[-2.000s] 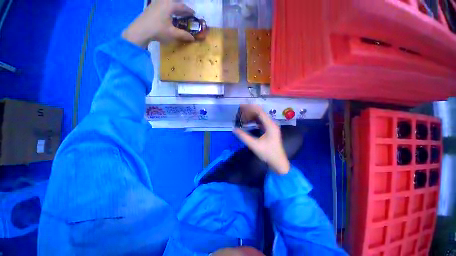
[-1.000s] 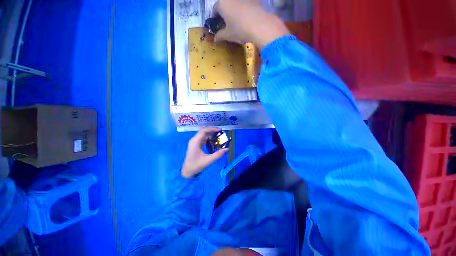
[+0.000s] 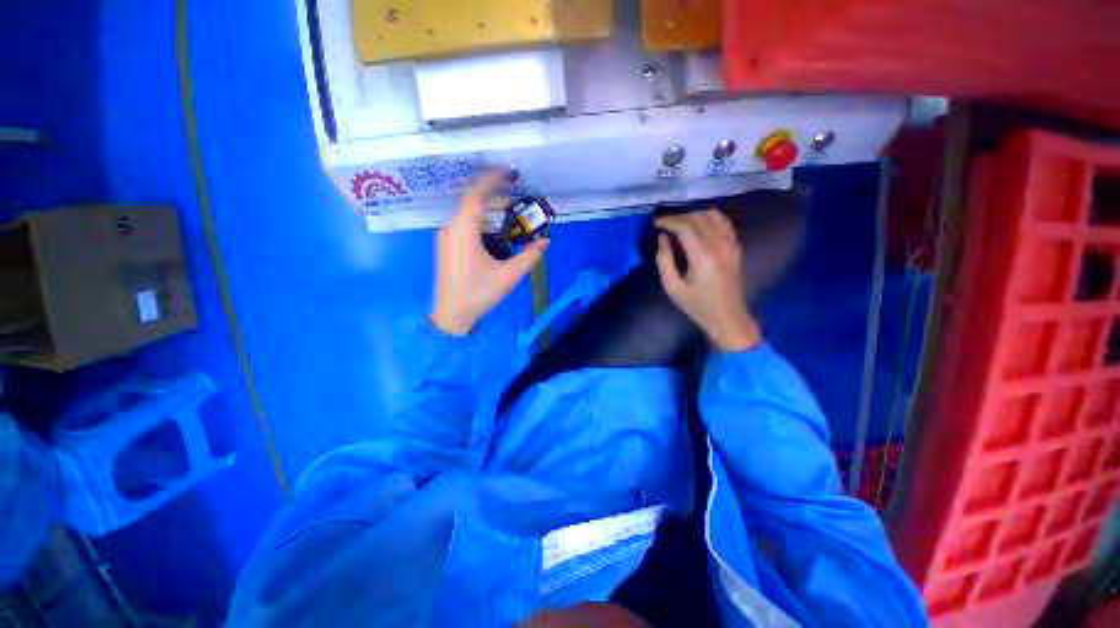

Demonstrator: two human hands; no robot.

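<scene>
My left hand [image 3: 473, 260] holds an open watch case [image 3: 528, 218] between thumb and fingers, below the front panel of the white press. A pale and yellow square shows inside the case. My right hand [image 3: 709, 272] is over the lap, to the right, with its fingers curled round a dark round watch piece [image 3: 652, 236]. That piece is partly hidden and blends with the black cloth behind it. The two hands are apart. The white press [image 3: 590, 141] has its golden-yellow base plate [image 3: 485, 27] cut off by the top edge.
Metal buttons [image 3: 673, 156] and a red emergency stop [image 3: 779, 151] line the panel. Stacked red foam trays [image 3: 921, 47] stand at upper right, a pocketed foam tray [image 3: 1001, 405] at right. A cardboard box [image 3: 117, 282] and blue stool [image 3: 141, 448] are at left.
My right hand has come down from the yellow plate to the lap area with the dark piece. My left hand still holds the open case, now higher, near the panel. The view has shifted.
</scene>
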